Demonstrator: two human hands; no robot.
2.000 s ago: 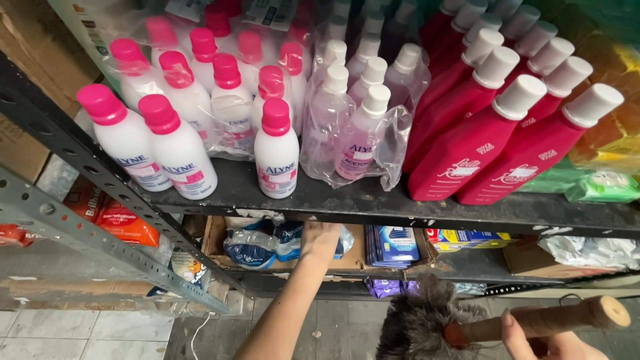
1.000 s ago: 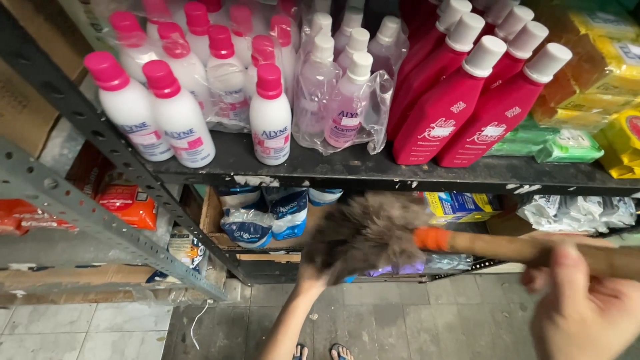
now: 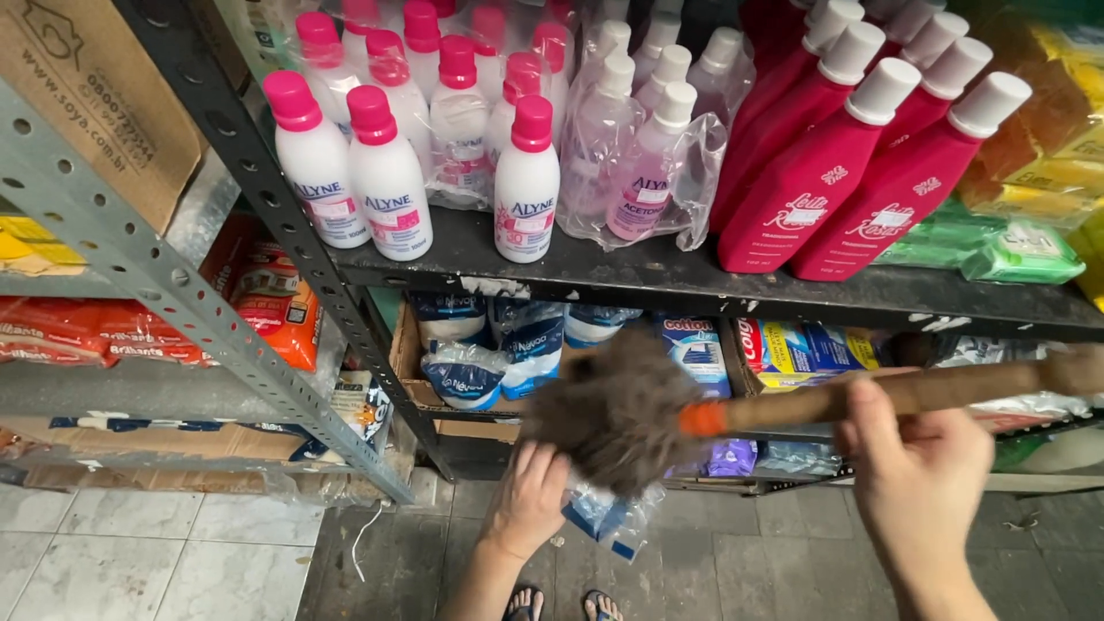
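Observation:
My right hand (image 3: 918, 474) grips the wooden handle (image 3: 802, 405) of a feather duster. The duster's grey-brown feathers (image 3: 604, 414) are blurred, in front of the lower shelf and just above my left hand (image 3: 530, 496). My left hand holds a clear and blue plastic package (image 3: 608, 517), partly hidden behind the feathers. Behind the duster, blue and white packages (image 3: 466, 375) sit in a cardboard box on the lower shelf, beside a cotton package (image 3: 697, 354).
White bottles with pink caps (image 3: 526, 185), bagged acetone bottles (image 3: 642, 185) and red lotion bottles (image 3: 780, 194) stand on the black upper shelf (image 3: 604, 280). A perforated metal shelf post (image 3: 207, 302) rises at left. Toothpaste boxes (image 3: 802, 345) lie on the lower shelf.
My left hand, earlier at the blue and white packages, is now lower and holds a plastic package. The duster was lower right two seconds ago and has moved up and left.

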